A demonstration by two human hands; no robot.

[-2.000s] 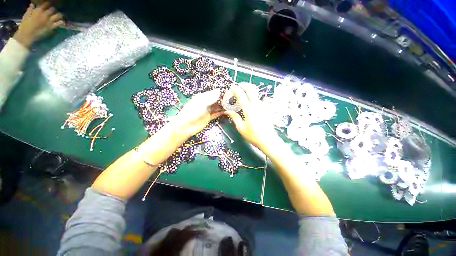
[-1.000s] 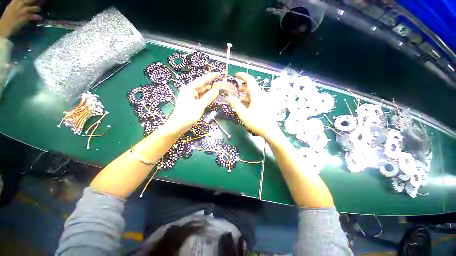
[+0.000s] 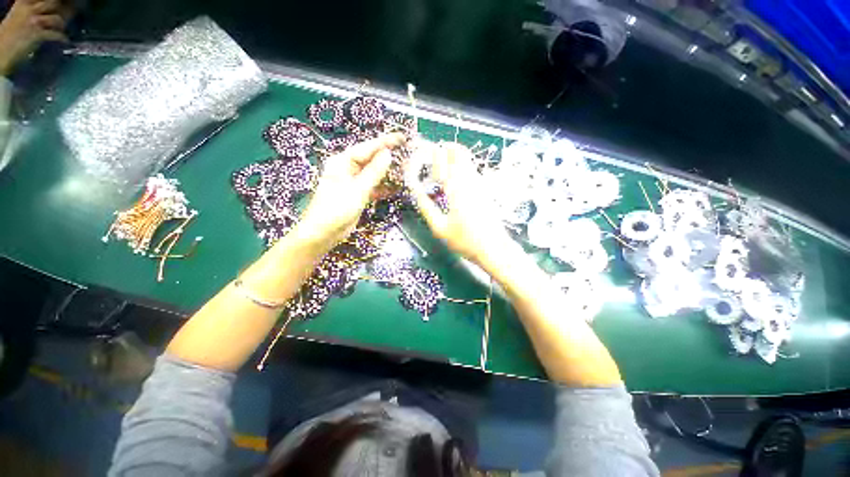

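My left hand [image 3: 349, 182] and my right hand [image 3: 452, 196] meet above the right edge of the heap of dark ring circuit boards [image 3: 291, 138]. A dark dotted ring board [image 3: 401, 166] shows between them, held by my left fingers and partly hidden. A pale ring shows faintly at my right fingers, blurred by glare; I cannot tell if the two parts touch. A lead wire with a white tip [image 3: 411, 95] stands up behind the hands. White rings [image 3: 559, 191] lie in a heap just right of my right hand.
Bubble wrap [image 3: 163, 98] lies upper left, with orange-and-white loose wire leads [image 3: 149, 219] below it. More white rings [image 3: 671, 252] and a clear plastic bag [image 3: 772, 252] lie on the right of the green bench [image 3: 391, 333]. Another person's hand [image 3: 33, 28] is at upper left.
The ring seen face-on between my hands is now turned and more covered by the fingers. My hands have shifted slightly left in view. The other person's hand has moved toward the left edge.
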